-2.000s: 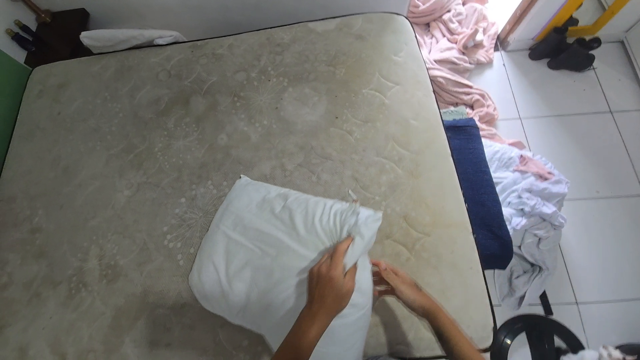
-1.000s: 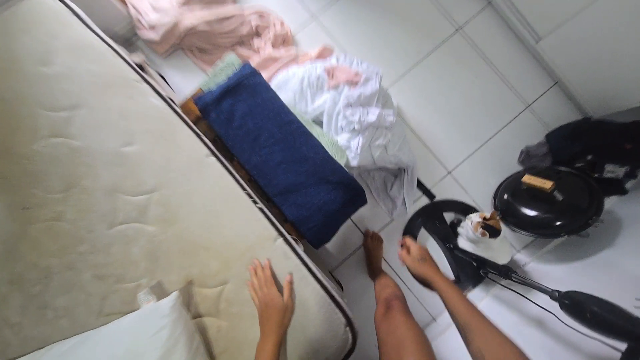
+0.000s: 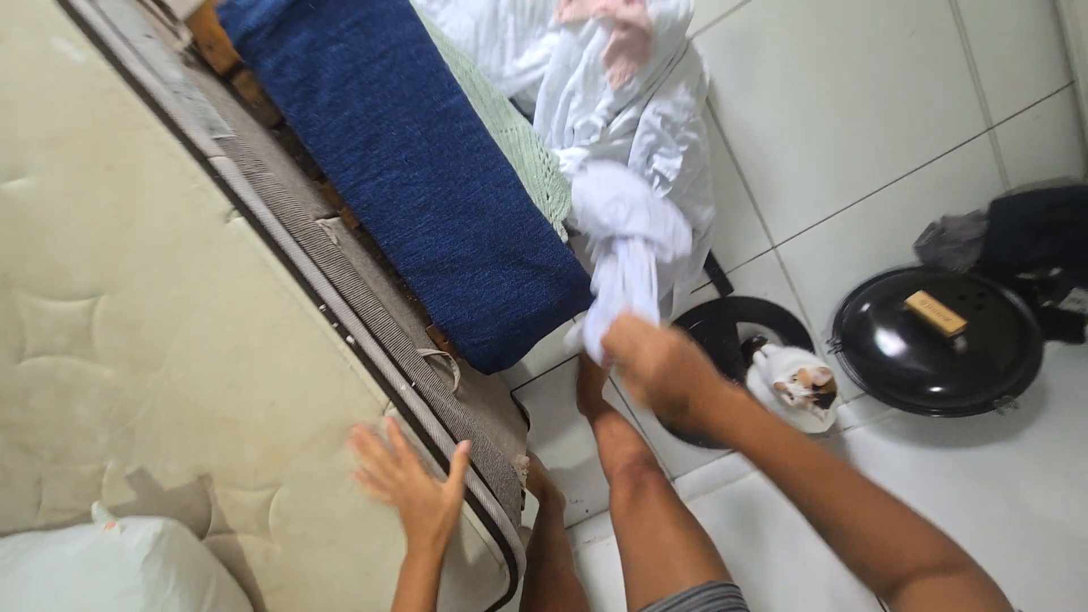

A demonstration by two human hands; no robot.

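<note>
My right hand [image 3: 671,365] is closed on a bunched white cloth [image 3: 629,229], which hangs beside the pile of white fabric on the floor; both are blurred. With fingers spread, my left hand [image 3: 416,484] is over the edge of the bare, stained mattress [image 3: 170,340] and holds nothing. A white pillow [image 3: 127,565] lies on the mattress at the lower left. Between the mattress and the cloth, a dark blue textile [image 3: 408,170] covers a low wooden piece, with a pale green knitted cloth [image 3: 510,127] under it.
A white, orange and black cat [image 3: 790,382] sits by a round black base [image 3: 705,327] on the tiled floor [image 3: 850,110]. Right of it are a black domed lid [image 3: 935,374] and dark clothing [image 3: 1037,229]. White and pink fabric [image 3: 629,93] lies heaped near my feet.
My hands have left the pillow, on which they rested two seconds ago. My right hand has taken hold of a white cloth. The view has swung to the right, towards the floor.
</note>
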